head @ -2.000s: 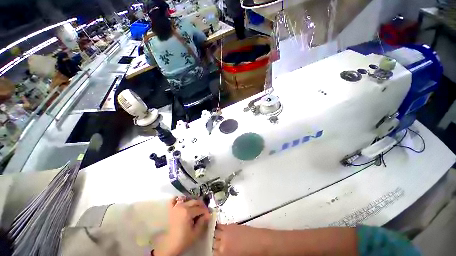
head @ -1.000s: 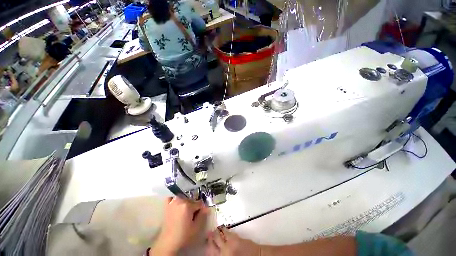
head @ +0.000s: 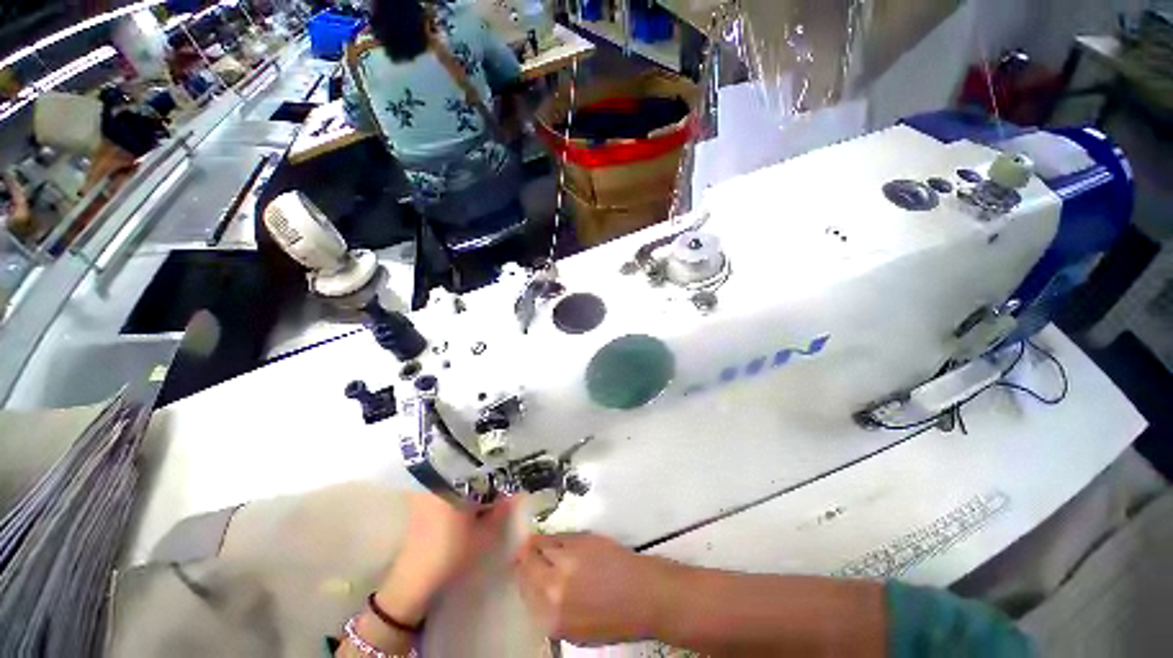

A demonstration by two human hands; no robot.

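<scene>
The beige panel [head: 290,566] lies left of the needle, rumpled, with a grey tab [head: 196,536] at its far left corner. Its right edge runs under the presser foot area [head: 508,482] of the white sewing machine [head: 759,309]. My left hand [head: 444,546] lies on the panel just in front of the needle area, blurred, its fingertips close to the foot. My right hand [head: 579,585] has its fingers curled at the panel's right edge and appears to pinch it. The fingertips of my right hand are partly hidden.
A fanned stack of panels [head: 71,514] lies at the left. A printed ruler [head: 926,533] marks the table's front right. A small white fan [head: 315,244] stands behind the machine. Beyond are a seated person [head: 431,116] and a brown bin with a red rim [head: 618,154].
My right hand has moved up along the panel edge with its fingers curled. My left hand has turned and moved slightly left and nearer the foot. The panel has shifted and the view has moved a little.
</scene>
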